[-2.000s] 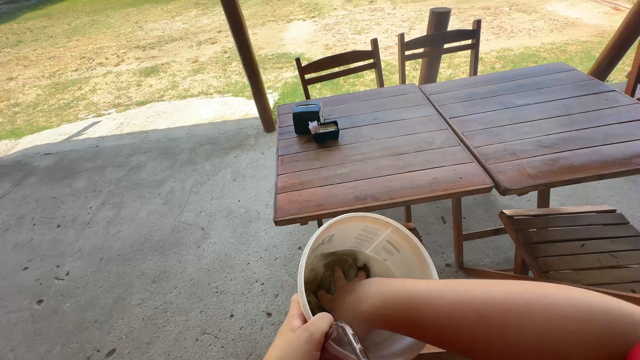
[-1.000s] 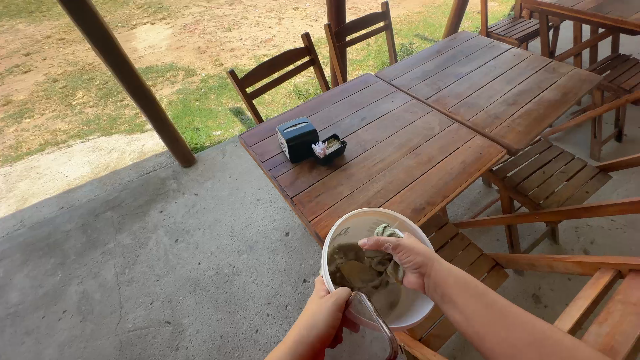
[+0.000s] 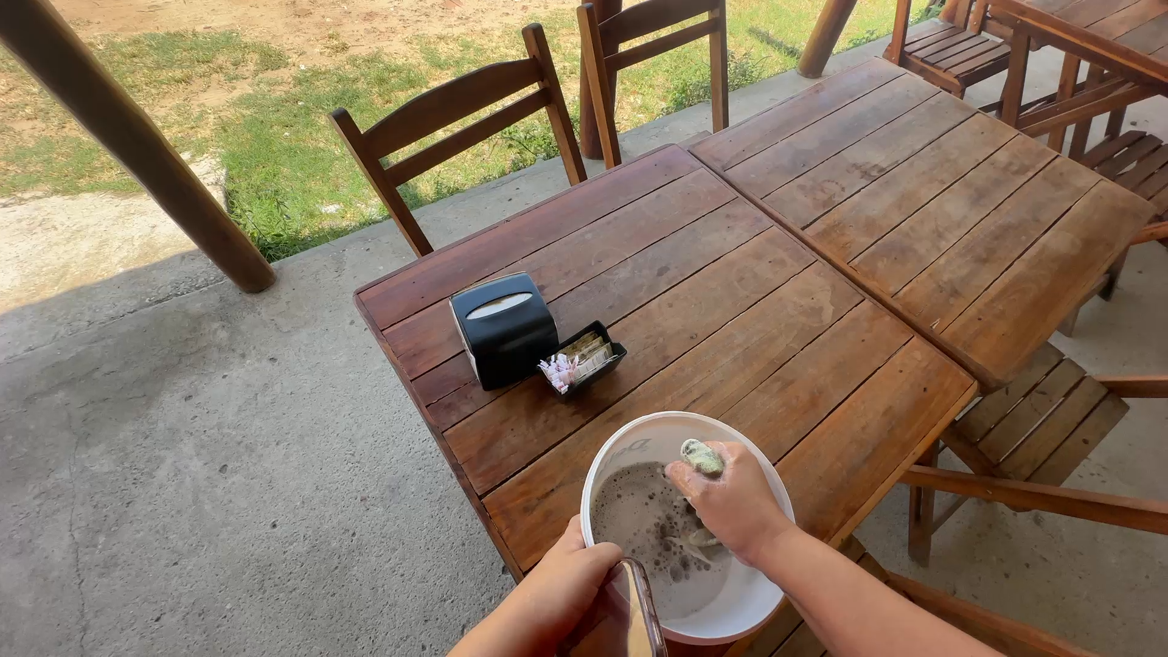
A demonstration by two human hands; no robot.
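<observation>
A white plastic bucket (image 3: pixel 616 447) holds murky grey, sudsy water (image 3: pixel 643 529) over the near edge of a wooden table. Its left rim is gripped by my left hand (image 3: pixel 579 575), with a brown, glossy-edged object (image 3: pixel 630 607) beside that hand that I cannot identify. Inside the bucket's mouth, my right hand (image 3: pixel 730 497) is closed on a wet, light-coloured cloth (image 3: pixel 703 458); part of the cloth hangs down to the water.
The slatted wooden table (image 3: pixel 730 338) bears a black napkin dispenser (image 3: pixel 506 333) and a small black tray (image 3: pixel 602 365) of packets. A second table (image 3: pixel 940 210) adjoins it. Wooden chairs (image 3: pixel 456 100) stand behind, folding-type seats (image 3: pixel 1040 411) at right, a post (image 3: pixel 137 155) at left.
The view has shifted closer over the table. My right hand was deep in the bucket two seconds ago and is now higher, with the cloth showing in it. My left hand has stayed on the rim.
</observation>
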